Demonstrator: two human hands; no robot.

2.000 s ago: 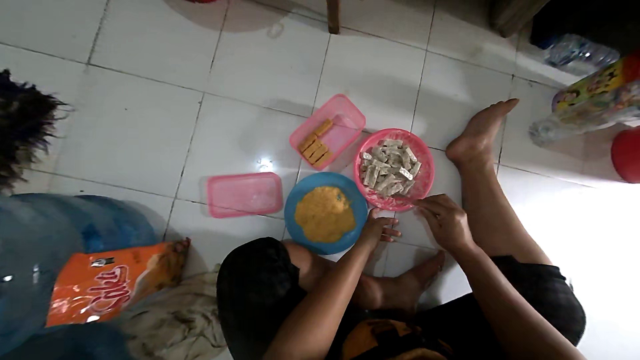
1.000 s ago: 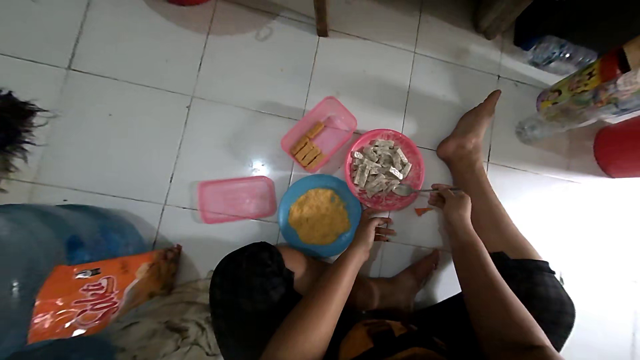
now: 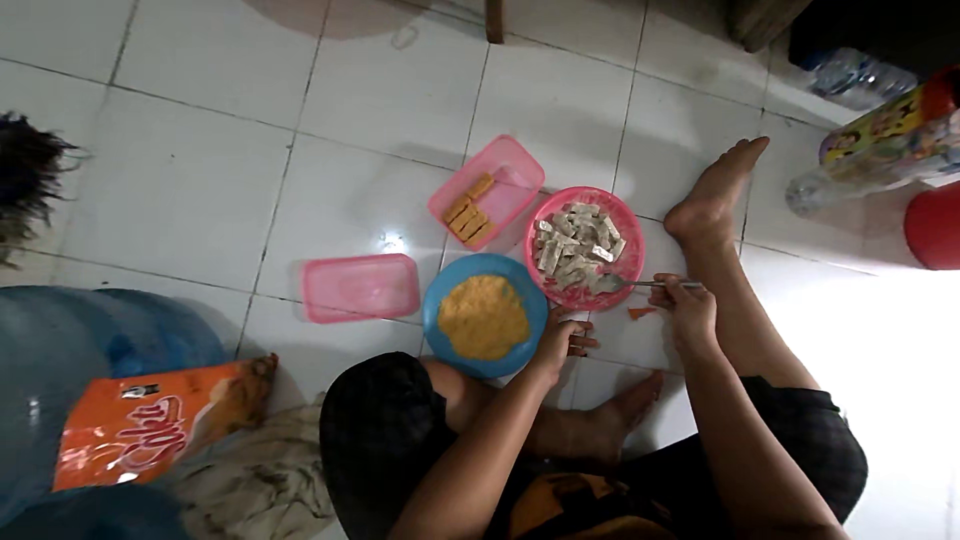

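My right hand point(image 3: 684, 300) grips the handle of a metal spoon point(image 3: 616, 283), whose bowl rests among batter-coated food sticks point(image 3: 574, 247) in a round pink plate point(image 3: 636, 225). Between the plates, my left hand point(image 3: 561, 341) is at the right edge of a blue plate point(image 3: 437, 330) with orange-yellow crumbs point(image 3: 484, 317) on it. Its fingers are apart and hold nothing visible. Above the blue plate lies a pink plastic tray point(image 3: 517, 161) with several crumb-coated sticks point(image 3: 469, 217). Another pink tray point(image 3: 361, 289) lies to the left, with nothing seen in it.
An orange snack-type bag point(image 3: 150, 420) leans on a large blue water jug point(image 3: 67, 330) at left, beside a crumpled cloth point(image 3: 251, 480). A small orange scrap point(image 3: 641, 312) lies near the pink plate. Plastic bottles point(image 3: 862, 79) and a red container point(image 3: 934, 225) are at right.
The spoon, hard to make out two seconds ago, now shows plainly with its bowl in the pink plate. My right hand has moved slightly away from the plate. My left hand stays beside the blue plate.
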